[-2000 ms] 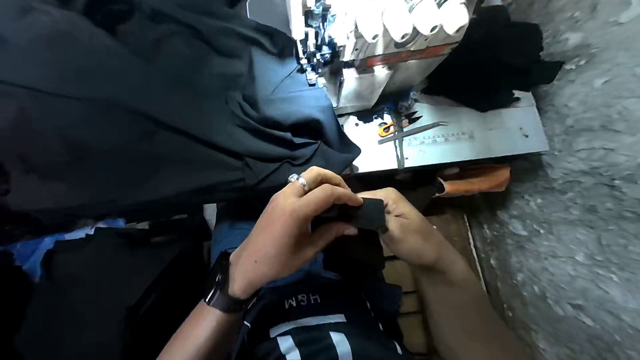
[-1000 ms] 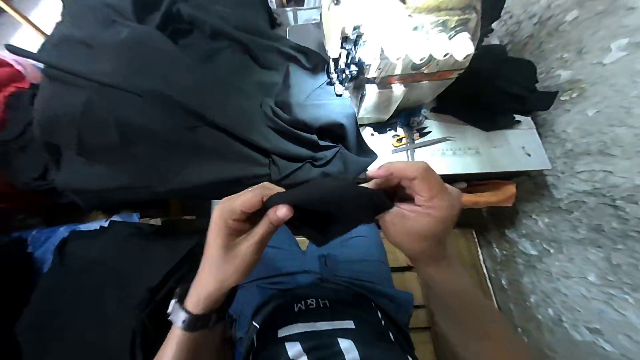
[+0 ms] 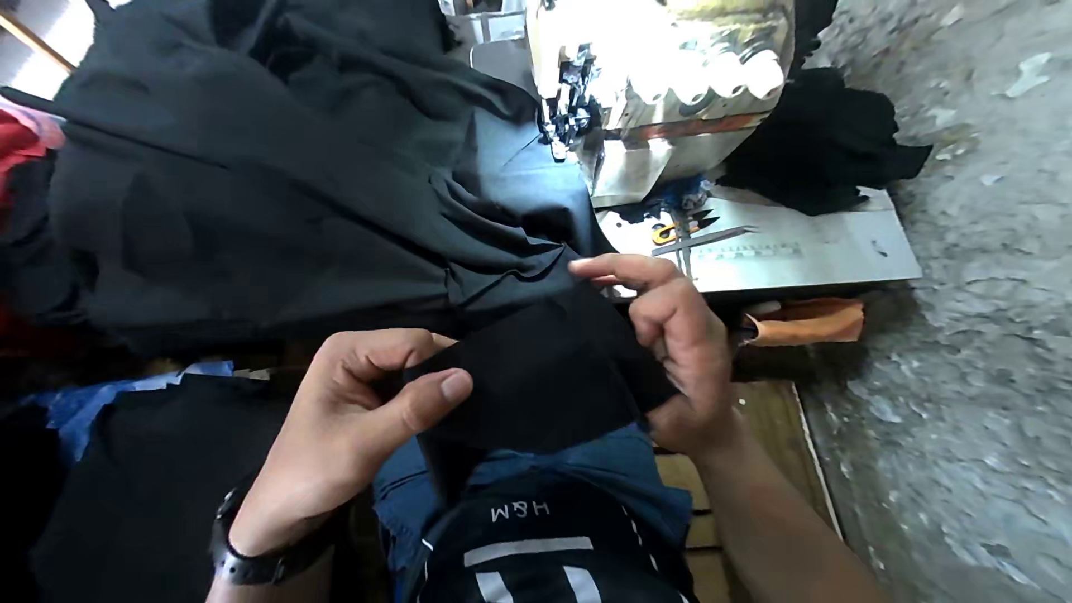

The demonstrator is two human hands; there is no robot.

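Note:
A small black fabric piece [image 3: 536, 377] is stretched between my two hands above my lap. My left hand [image 3: 360, 419] pinches its left edge between thumb and fingers, and a dark watch is on that wrist. My right hand [image 3: 678, 343] holds the right end with its lower fingers, the index finger extended near the upper corner. Just beyond lies a large dark garment cloth [image 3: 293, 209], running up to the presser foot area of an overlock sewing machine [image 3: 670, 109]. Whether the small piece is joined to the large cloth cannot be told.
Tweezers [image 3: 708, 241] and thread snips with yellow-orange handles [image 3: 666, 233] lie on the machine's pale table plate [image 3: 821, 251]. Behind is a black cloth heap [image 3: 825, 142]. An orange pouch [image 3: 804, 322] hangs under the edge. A rough wall [image 3: 988, 335] bounds the right; dark fabric [image 3: 159, 494] lies lower left.
The black piece was bunched between close-set hands two seconds ago; the hands have since moved apart and it is spread out. My right index finger has extended since one second ago.

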